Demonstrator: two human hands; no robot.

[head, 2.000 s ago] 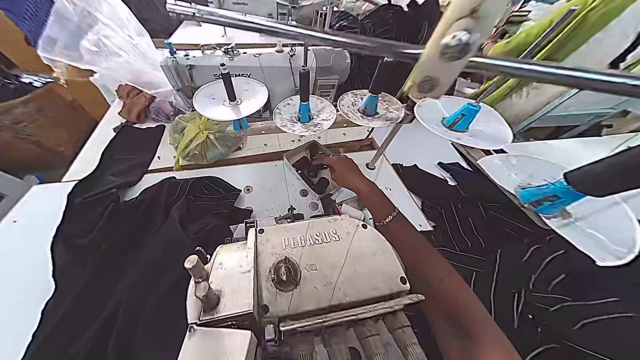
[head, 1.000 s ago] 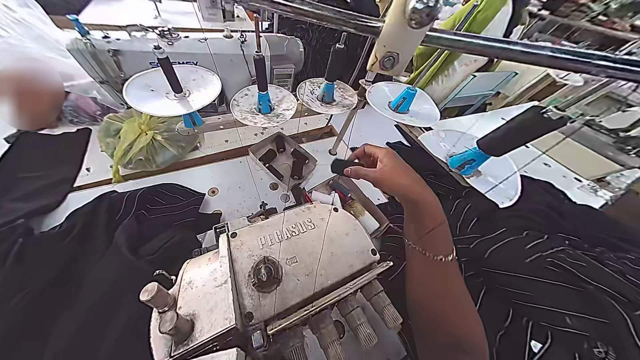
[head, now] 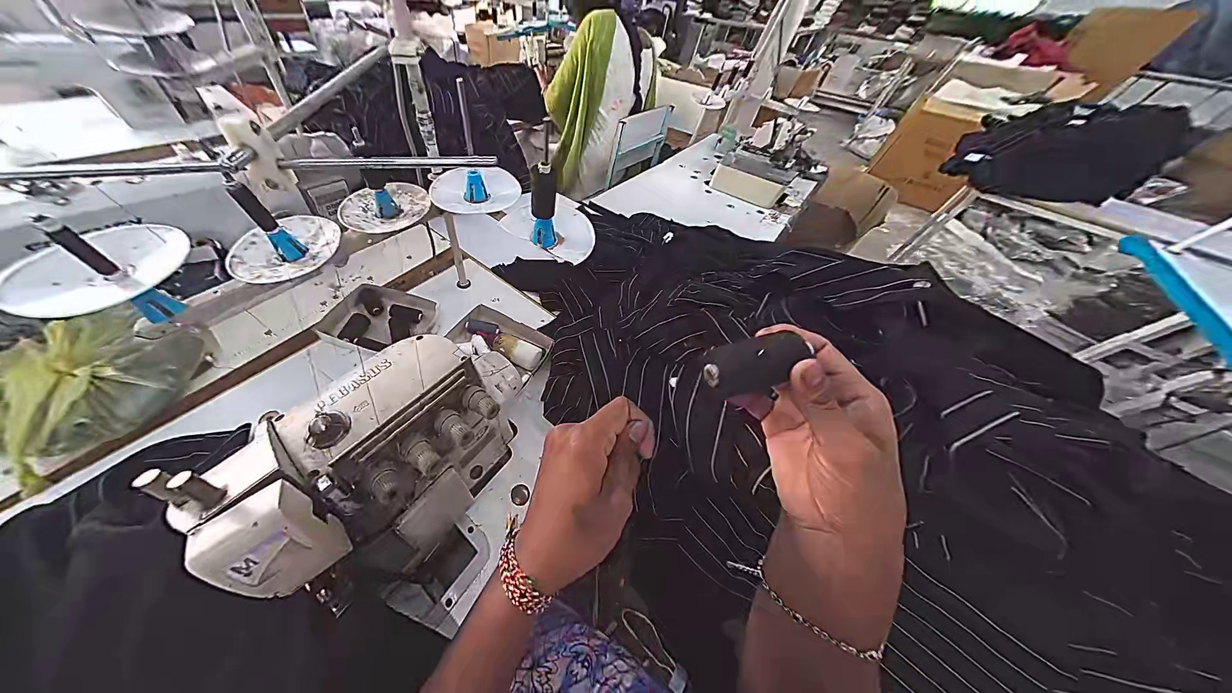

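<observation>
My right hand holds up a spool of black thread between thumb and fingers, over black pinstriped fabric. To its left, my left hand has its fingers curled and thumb and forefinger pressed together; whether it pinches a thread end cannot be told. The white Pegasus overlock sewing machine stands left of my left hand. Behind the machine, one small tray holds several dark spools, and another tray holds a white spool and small items.
Thread stand plates with blue cone holders line the table's back edge, below a metal bar. A yellow-green plastic bag lies at the left. A person in green and white is farther back. Cardboard boxes stand at the right.
My right hand has moved from the trays to over the pinstriped fabric, with a black spool in it. My left hand has come into view beside it. The view has swung right.
</observation>
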